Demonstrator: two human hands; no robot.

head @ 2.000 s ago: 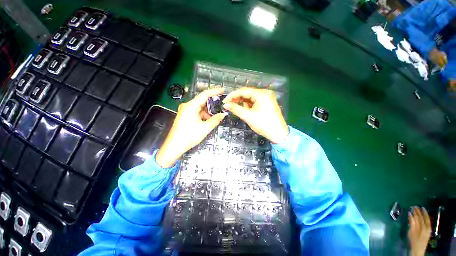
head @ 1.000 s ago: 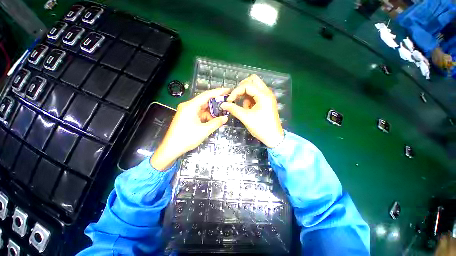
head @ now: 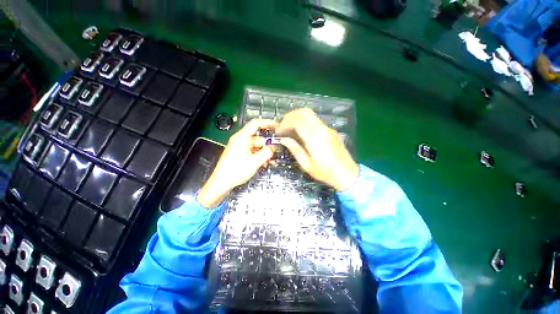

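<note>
My left hand (head: 238, 160) holds a small dark watch housing (head: 270, 141) with a silver edge between thumb and fingers, above the upper part of the clear blister tray (head: 282, 251). The housing is tilted so that its narrow side shows. My right hand (head: 314, 147) is against the housing from the right, thumb and fingers closed at its edge. Its fingers hide much of the housing. Whether a small part is pinched in them cannot be seen. The clear tray has many pockets and strong glare.
A black blister tray (head: 116, 141) at left holds several silver-rimmed housings. Silver square parts (head: 45, 272) lie at lower left. A smartphone (head: 195, 175) and black ring (head: 223, 121) lie between the trays. Dark units (head: 427, 153) are spaced at right. A person's blue sleeve (head: 522, 27) shows at upper right.
The housing has been tilted in my fingers, showing its narrow side. My right fingers have curled in over it. The units at right have shifted rightward in view. The other person's hand at lower right is gone.
</note>
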